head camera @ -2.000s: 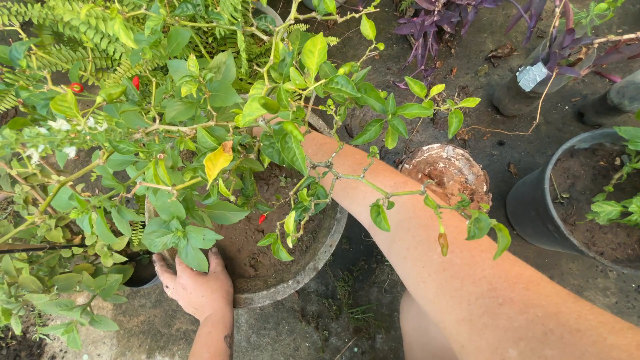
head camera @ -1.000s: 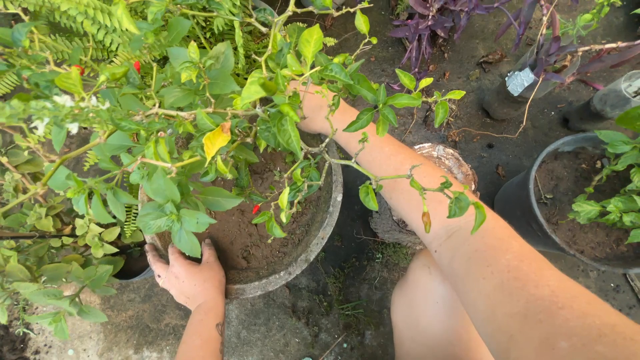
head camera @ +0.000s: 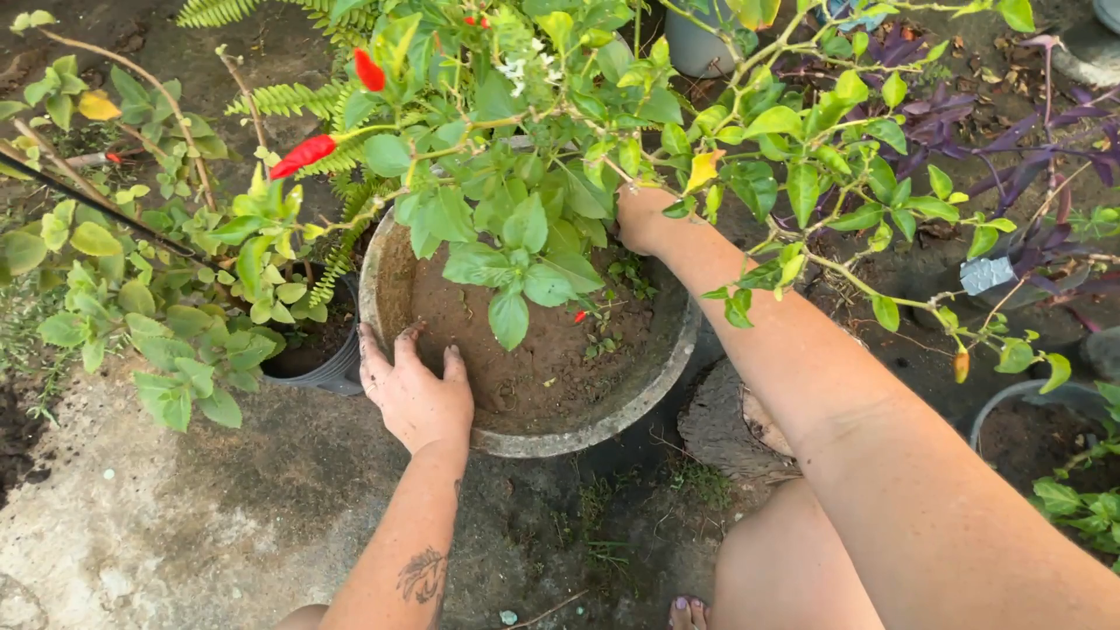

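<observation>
A wide round concrete planter [head camera: 584, 435] holds brown soil [head camera: 534, 376] and a leafy chili pepper plant [head camera: 547, 284] with red pods, one of them a bright red chili [head camera: 304, 157] at upper left. My left hand [head camera: 420, 385] lies over the planter's front-left rim, its soiled fingertips inside the wall and a ring on one finger. At the right rear of the planter is my right hand [head camera: 646, 219], mostly behind leaves; its fingers are hidden, so what they touch does not show. A small fallen red chili [head camera: 580, 317] rests on the soil.
Left of the planter stands a dark plastic pot [head camera: 337, 372] among green shrubs. A cut log [head camera: 735, 429] sits at its right, near my knee. Pepper branches reach over my right forearm. Farther right are purple-leaved plants [head camera: 1032, 166] and another plastic pot [head camera: 1006, 407].
The view has shifted left, bringing more of the left-hand shrubs and planter into sight. My left hand remains at the planter's rim, and my right hand is still among the leaves at the far side.
</observation>
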